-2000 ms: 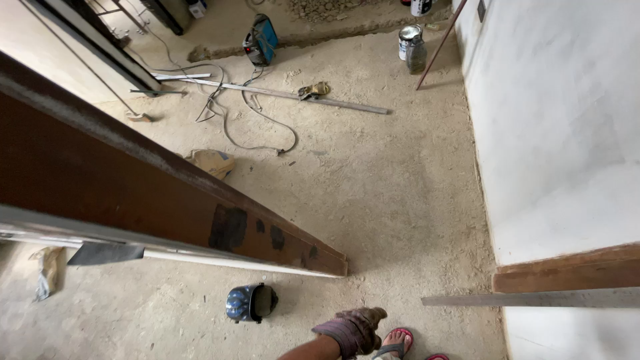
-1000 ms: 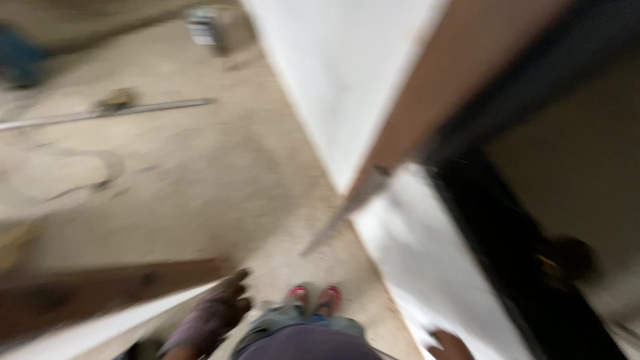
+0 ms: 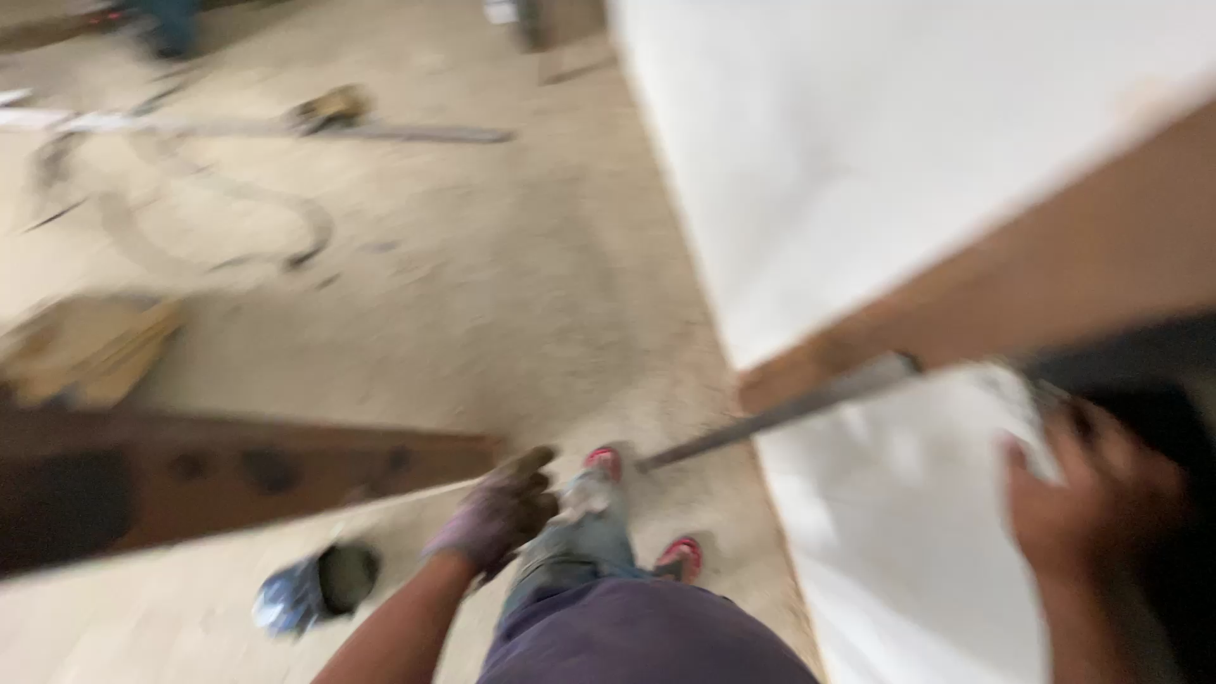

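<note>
My left hand (image 3: 503, 513), in a worn work glove, hangs over my left thigh, near the lower end of a brown door-frame post (image 3: 323, 465); whether it holds anything is blurred. My bare right hand (image 3: 1092, 484) is raised at the right, by the edge of the white wall (image 3: 912, 494) and a dark opening, fingers partly spread. What its fingers touch is hidden by blur and shadow. A thin metal bar (image 3: 779, 413) slants from the brown frame member (image 3: 1007, 256) on the right toward my feet.
A blue welding helmet (image 3: 309, 584) lies on the floor at the lower left. A glove (image 3: 332, 106) rests on a long metal bar (image 3: 437, 133), with a looping cable (image 3: 313, 223) nearby. Brown cardboard or paper (image 3: 95, 347) lies behind the left post.
My right hand has come into view and moved up beside the dark opening. My left hand remains near the left post. The view has swung toward the right wall.
</note>
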